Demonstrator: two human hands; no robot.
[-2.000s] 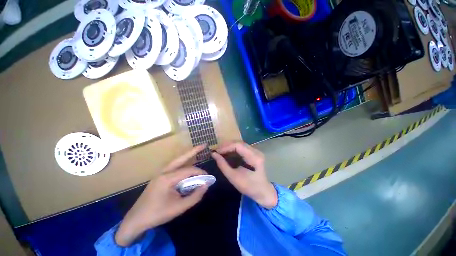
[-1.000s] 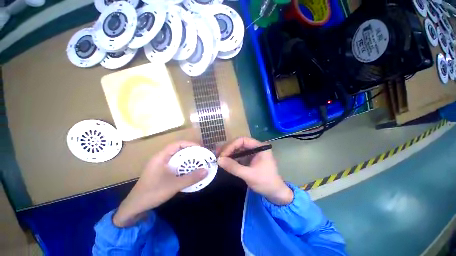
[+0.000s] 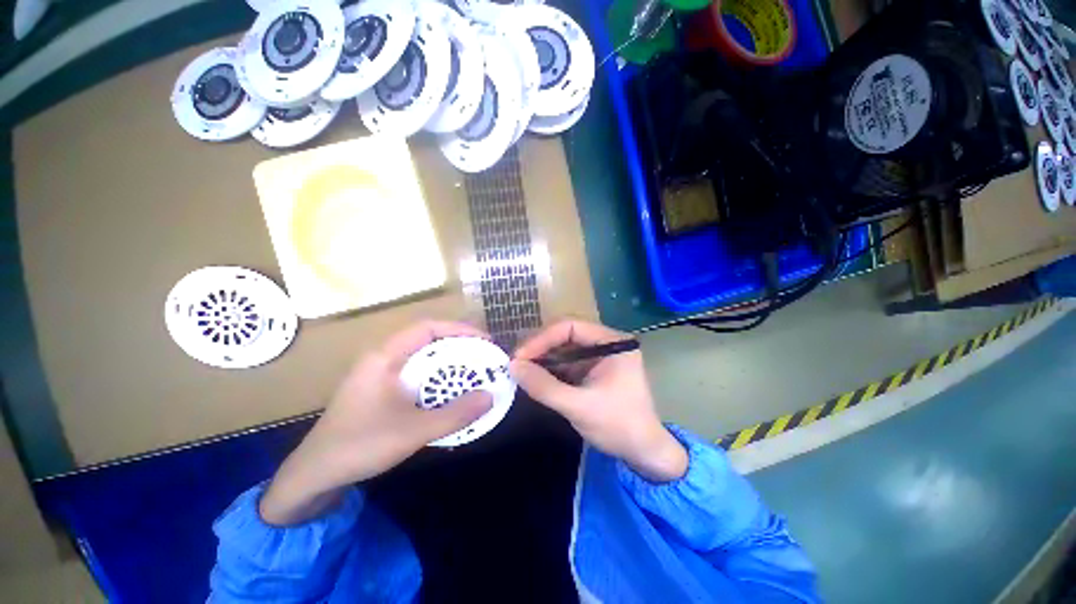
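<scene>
My left hand [image 3: 380, 407] holds a white speaker plate [image 3: 452, 383] with its slotted face up, thumb on the face. My right hand [image 3: 599, 393] holds thin black tweezers [image 3: 588, 353], with the tip at the plate's right edge. A tiny dark mark shows on the plate near the tip; I cannot tell if it is a patch. The patch sheet [image 3: 505, 224] lies just beyond my hands, its near end hidden by them. Another speaker plate [image 3: 231, 317] lies slots up on the cardboard work board [image 3: 130, 401], at the left.
A cream plastic tray [image 3: 354, 224] sits on the board. A pile of speaker plates [image 3: 401, 71] lies behind it. A blue plastic bin [image 3: 704, 281] at the right holds black equipment and a red-yellow tape roll [image 3: 755, 26]. More discs [image 3: 1048, 177] lie at the far right.
My left hand has turned the plate from edge-on to slots up. The tweezers in my right hand have moved from the patch sheet to the plate's edge. The whole view has shifted slightly.
</scene>
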